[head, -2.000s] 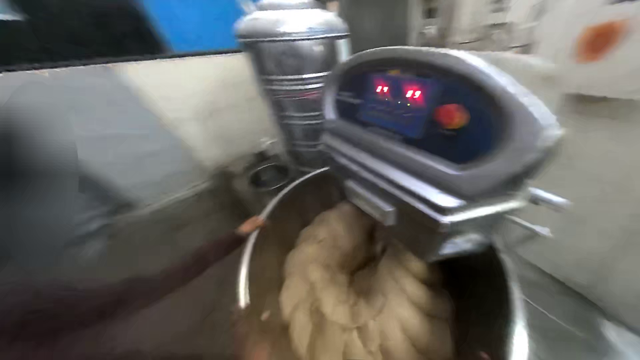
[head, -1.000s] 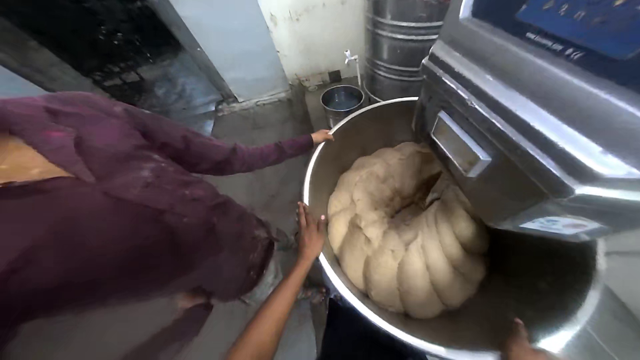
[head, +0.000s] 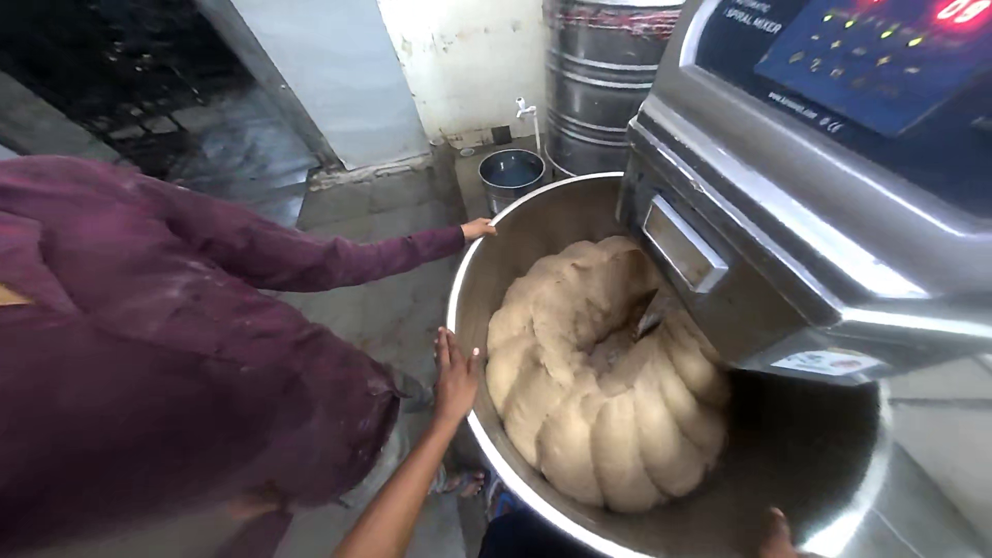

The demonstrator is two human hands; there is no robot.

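My left hand [head: 456,376] rests on the left rim of a large stainless steel mixer bowl [head: 459,298], fingers spread and the thumb over the edge. At the bottom right, my right hand [head: 777,535] shows only in part, by the near rim; its grip is cut off by the frame. A thick ring of brown dough [head: 597,434], folded in lobes, lies inside the bowl around a central hollow. Above it is the spiral mixer's head [head: 744,232], with a lit control panel [head: 868,58]. Part of a metal tool [head: 648,316] shows in the dough.
A person in a maroon shirt [head: 194,349] stands at the left, one hand [head: 478,229] on the bowl's far-left rim. Behind the bowl are a metal bucket [head: 511,172], a white tap [head: 527,107] and a ribbed steel drum [head: 593,85] against the wall.
The view has swung down and left since the oldest frame. My left hand stays on the rim between the last two frames, and the other person's hand still touches it.
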